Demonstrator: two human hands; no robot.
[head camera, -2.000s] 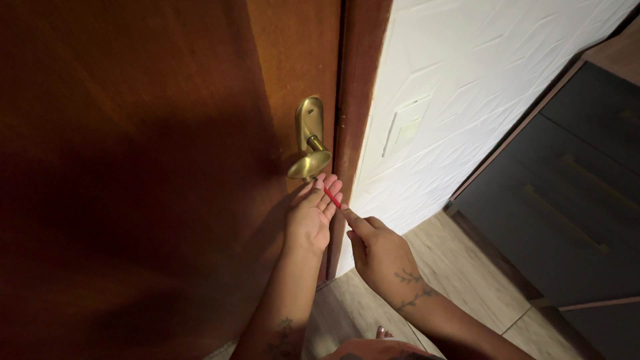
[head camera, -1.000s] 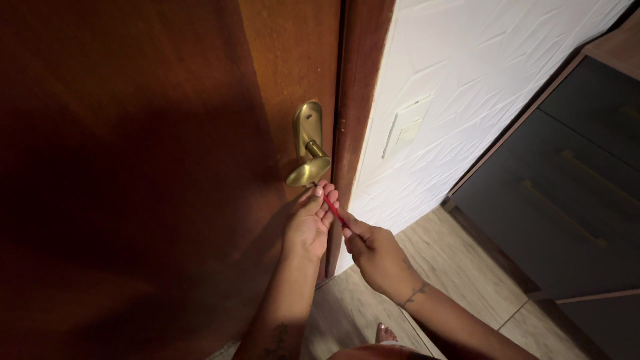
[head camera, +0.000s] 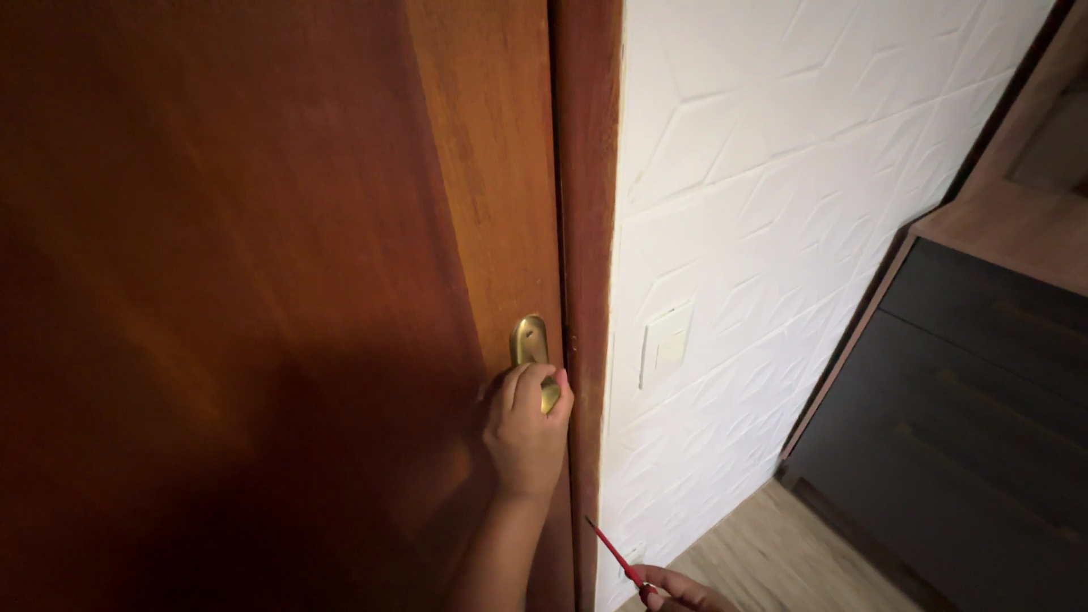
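My left hand (head camera: 529, 433) is closed around the brass door handle (head camera: 551, 395), covering most of it. The handle's oval backplate (head camera: 530, 334) shows above my fingers, fixed near the edge of a brown wooden door (head camera: 340, 255). Low in the view, my right hand (head camera: 680, 591) holds a red screwdriver (head camera: 614, 551) by its grip. Its dark tip points up and left, in front of the door frame (head camera: 586, 340) and away from the handle. The lower part of my right hand is cut off by the image's bottom edge.
Right of the frame is a white wall (head camera: 765, 170) with raised geometric patterns and a white switch plate (head camera: 665, 347). A dark-fronted drawer cabinet (head camera: 952, 408) stands at the right, on a light wood-look floor (head camera: 756, 544).
My left hand has moved up from below the handle and taken hold of it. The screwdriver, earlier held up to the handle's underside with both hands, is now lower and away from it. The view has shifted.
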